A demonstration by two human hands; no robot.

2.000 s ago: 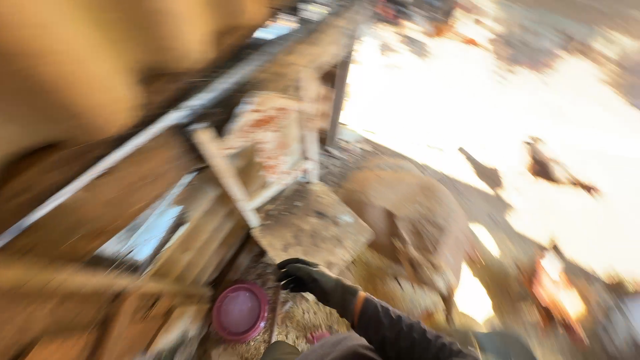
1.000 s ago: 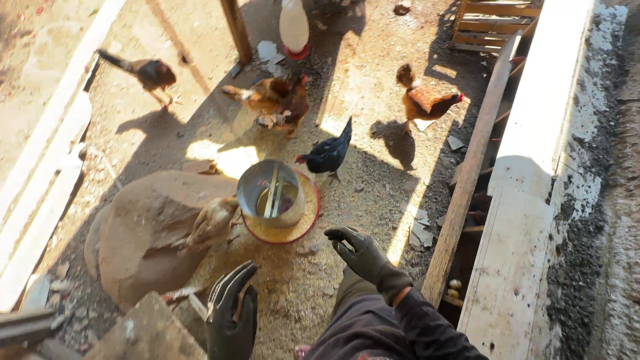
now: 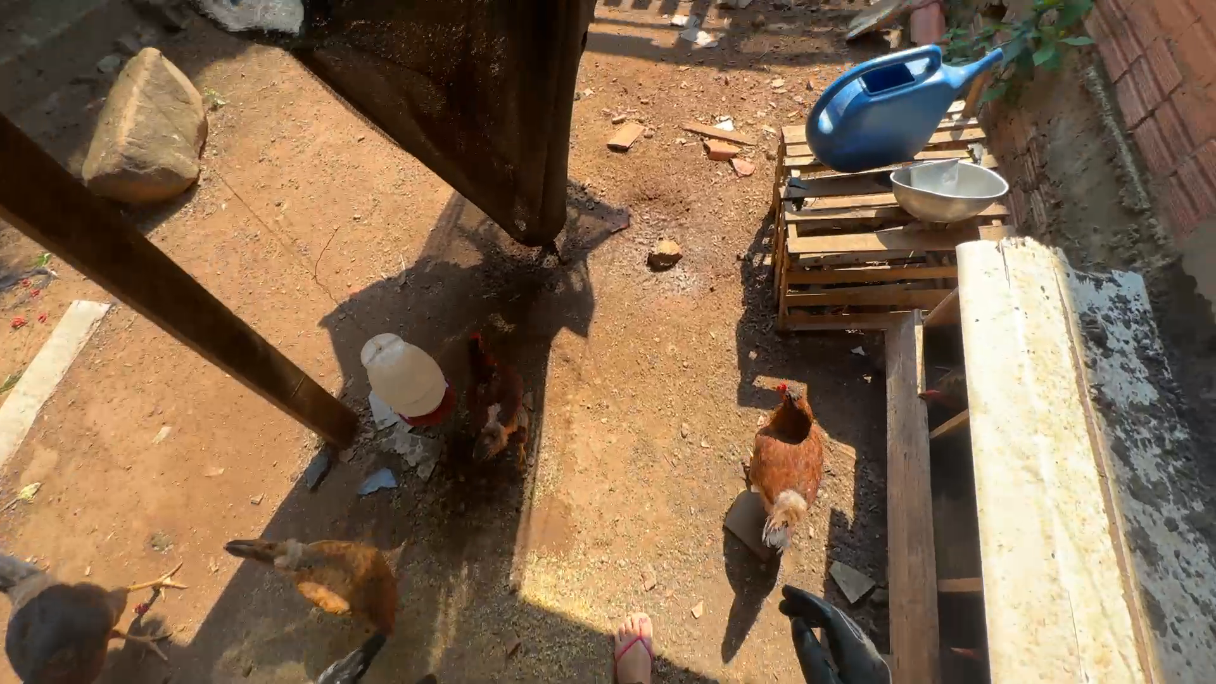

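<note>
My right hand [image 3: 834,638], in a dark glove, shows at the bottom edge right of centre; its fingers lie close together, and whether it holds anything is hidden. Just ahead of it a reddish-brown chicken [image 3: 788,461] stands on the dirt. My left hand is outside the view. Toward the left, a white poultry drinker [image 3: 404,373] with a red base stands beside a dark reddish chicken [image 3: 496,399]. A blue watering can [image 3: 879,112] and a metal bowl [image 3: 948,195] rest on a slatted wooden crate [image 3: 869,242].
A wooden post [image 3: 180,285] slants across the left. Dark sheeting [image 3: 465,104] hangs down at the top. A large rock [image 3: 147,128] lies at the upper left. Along the right runs a wooden frame [image 3: 912,494] beside a whitish board [image 3: 1045,446]. More chickens [image 3: 347,581] stand lower left.
The view has swung forward to the drinker and crate. My left hand and the round metal feeder, both visible one second ago, are out of view. My right hand now shows at the bottom edge.
</note>
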